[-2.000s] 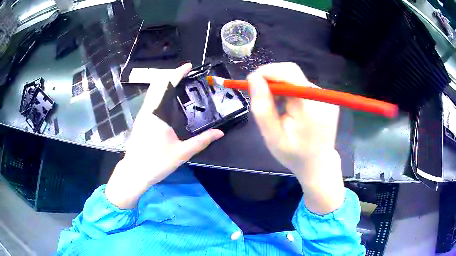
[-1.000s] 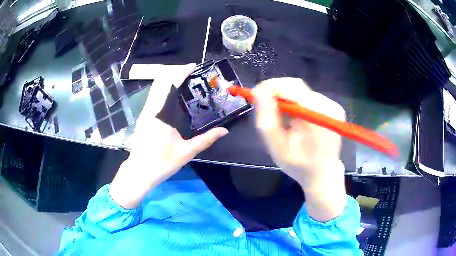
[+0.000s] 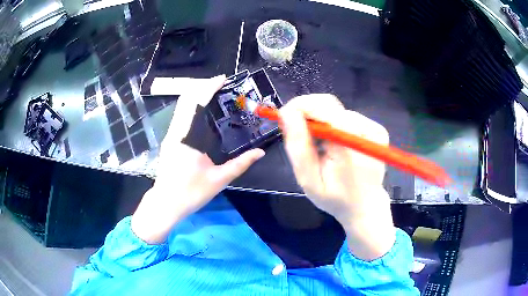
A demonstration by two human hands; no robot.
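Note:
My left hand (image 3: 188, 156) holds a square black plastic housing (image 3: 246, 124) by its edges, thumb at the near side and fingers at the far left, its ribbed inside facing up. My right hand (image 3: 336, 150) grips a brush (image 3: 370, 149) with a long red-orange handle. Its orange bristles are at the inside of the housing, left of its middle. The handle's far end is blurred. A small round translucent cup (image 3: 277, 41) with whitish contents stands beyond the housing, with wet specks around it.
Loose black frame parts (image 3: 44, 124) lie at far left. Black flat pieces (image 3: 128, 136) lie in rows beside them. A black sheet with a white strip (image 3: 173, 87) lies left of the cup. Tall black ribbed stacks (image 3: 457, 63) stand at right. A dark perforated crate (image 3: 451, 243) is below the bench.
The brush tip has moved left and slightly up inside the housing since one second ago, my right hand with it. My left hand still holds the housing at nearly the same tilt.

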